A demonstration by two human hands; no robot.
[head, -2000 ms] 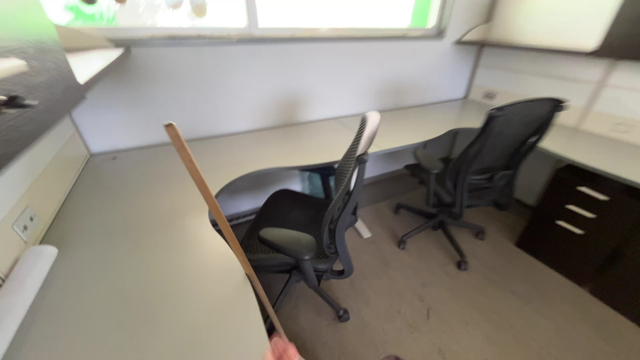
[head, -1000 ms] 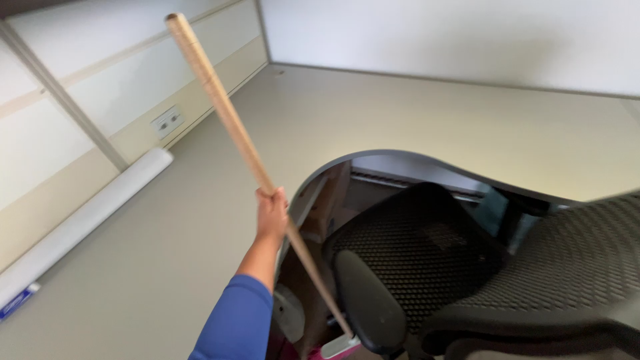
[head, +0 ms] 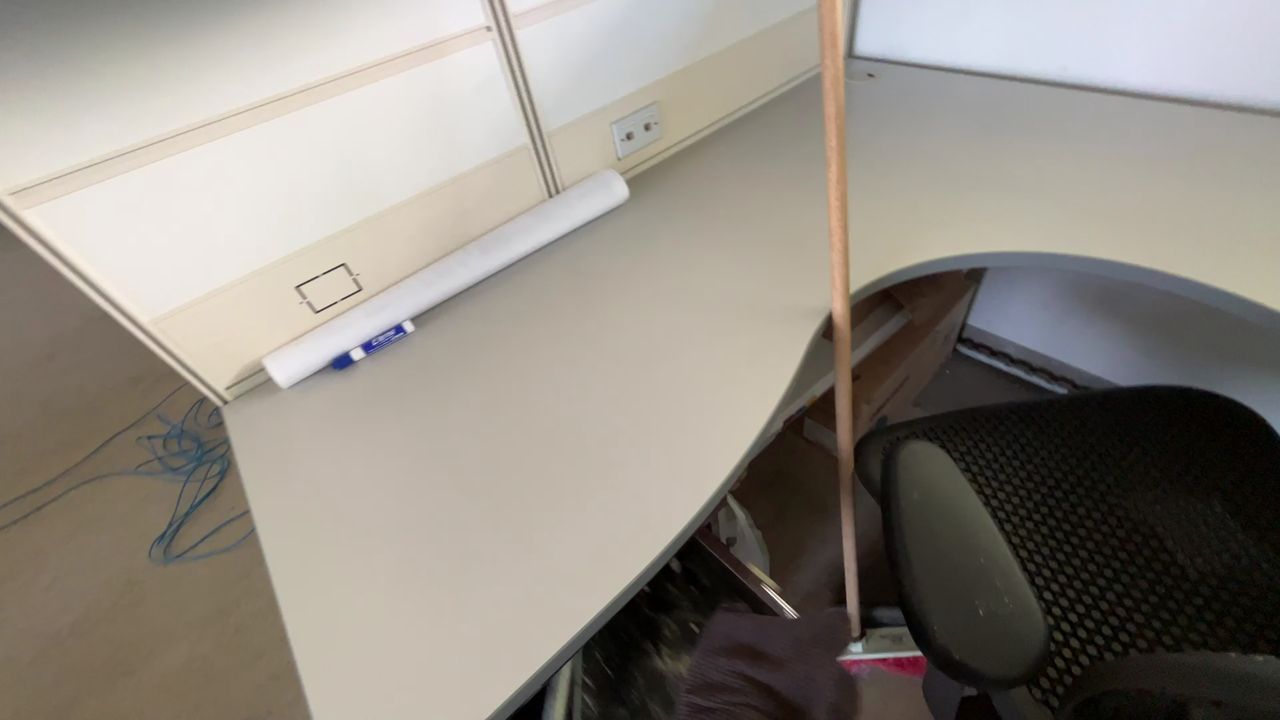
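Note:
A long wooden broom handle (head: 842, 330) stands nearly upright, crossing the curved front edge of the grey desk (head: 560, 430). At its foot is a broom head (head: 885, 645) with a pale block and pink-red bristles, partly behind the chair's armrest. Neither of my hands shows in view, and the handle's top runs out of the upper edge. On the desk along the panel lie a white paper roll (head: 450, 275) and, against it, a blue marker (head: 373, 345).
A black mesh office chair (head: 1130, 520) stands close on the right. Cardboard boxes (head: 925, 340) and a white plastic bag (head: 740, 535) are under the desk. Tangled blue cable (head: 190, 450) lies on the carpet at left. A wall socket (head: 637, 130) sits in the panel.
My hand, which gripped the broom handle one second ago, is out of view. The handle has gone from slanted to nearly upright. The view has swung left.

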